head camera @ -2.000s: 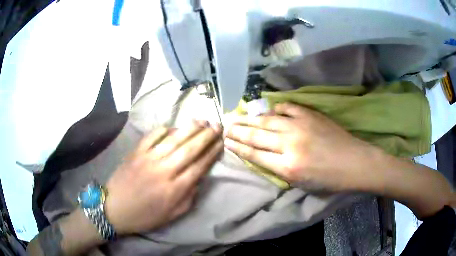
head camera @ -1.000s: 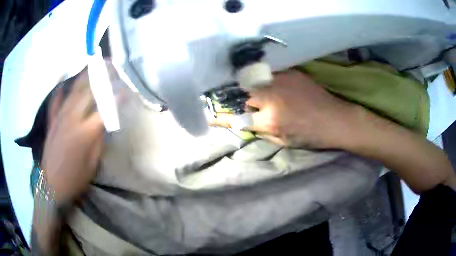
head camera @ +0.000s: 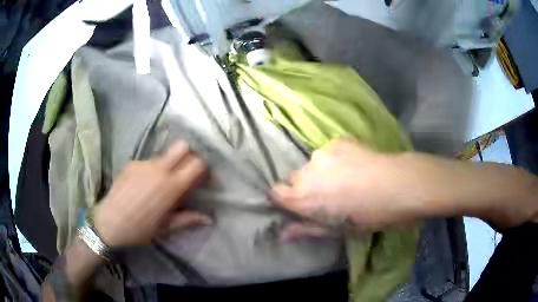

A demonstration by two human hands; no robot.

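Note:
The grey-taupe panel (head camera: 236,248) lies in folds across the front of the sewing machine (head camera: 236,15). The lime-green fabric (head camera: 336,97) runs from the needle area down to the right, under my right wrist, and hangs at the front. My right hand (head camera: 348,189) pinches the grey cloth right of centre; folds converge at its fingertips. My left hand (head camera: 153,197), blurred, is over the grey cloth left of centre, thumb apart from the fingers; whether it grips cloth is unclear. The needle and presser foot cannot be made out.
A white strip (head camera: 141,38) hangs left of the needle area. Dark brown cloth (head camera: 32,194) lies at the left edge. More grey-brown cloth (head camera: 377,65) spreads behind the lime-green fabric. The white table (head camera: 501,106) shows at right, with a dark and orange item (head camera: 508,63) on it.
The cloth has shifted and spread out, with more lime-green showing at centre and front. My left hand has come in from the far left. My right hand has moved down from the needle area.

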